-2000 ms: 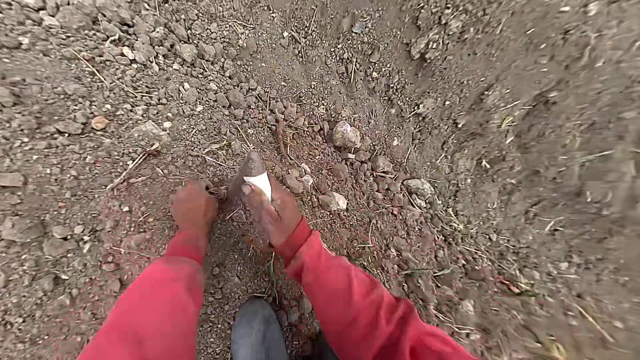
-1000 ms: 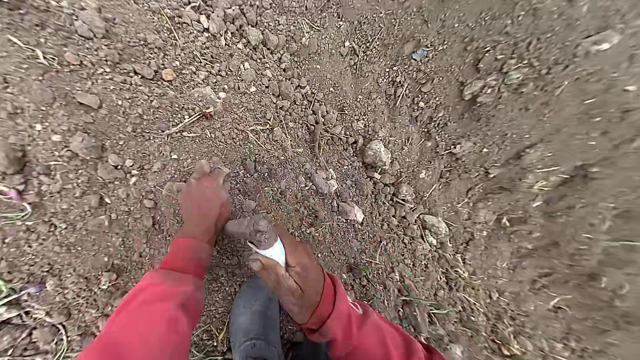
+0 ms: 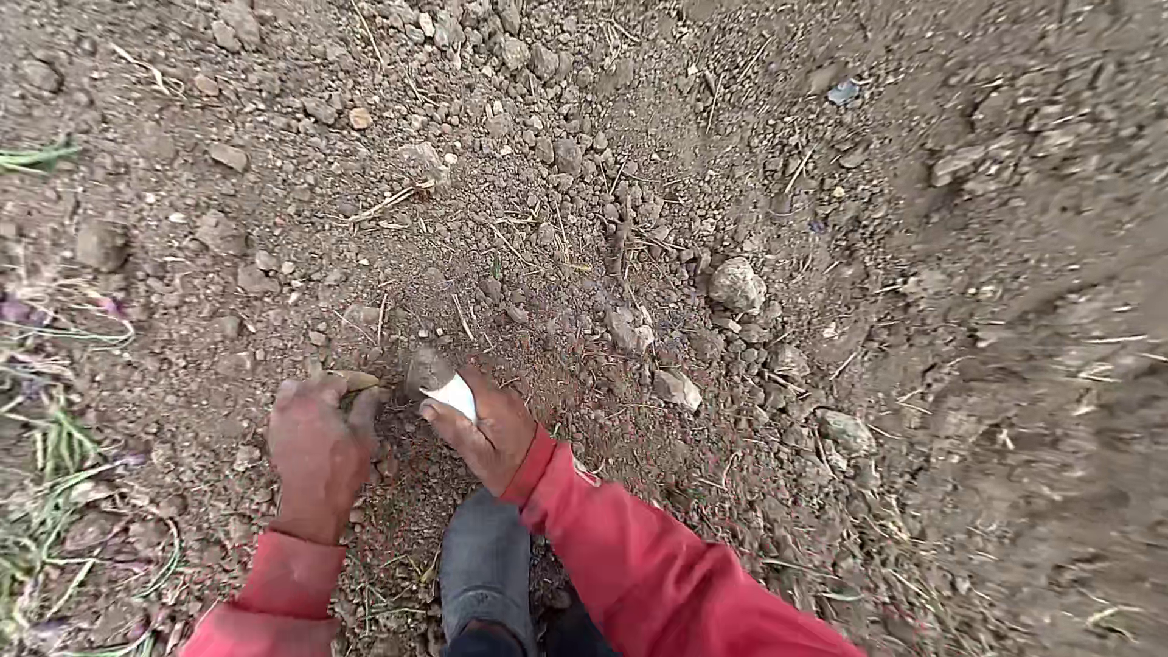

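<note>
My left hand [image 3: 321, 447] is low over the soil, left of centre, with a small yellowish-brown piece [image 3: 354, 379] at its thumb and fingertips; what that piece is, I cannot tell. Just to its right, my right hand [image 3: 484, 424] is closed around a tool with a white part [image 3: 454, 396] and a dirt-covered grey-brown end [image 3: 429, 370] that points up and left. The palm hides the rest of the tool. Both fists are apart, with loose soil between and below them.
Pale stones [image 3: 737, 285] lie right of centre in the cloddy soil. At the left edge are green stalks with purplish bulbs [image 3: 55, 456]. My dark boot [image 3: 486, 566] stands at the bottom. A bluish scrap [image 3: 843, 92] lies at the upper right.
A yellowish-brown piece now shows at my left fingertips. The tool stays in my right hand, and its dirty end now points more upward than a second ago. The view has shifted left.
</note>
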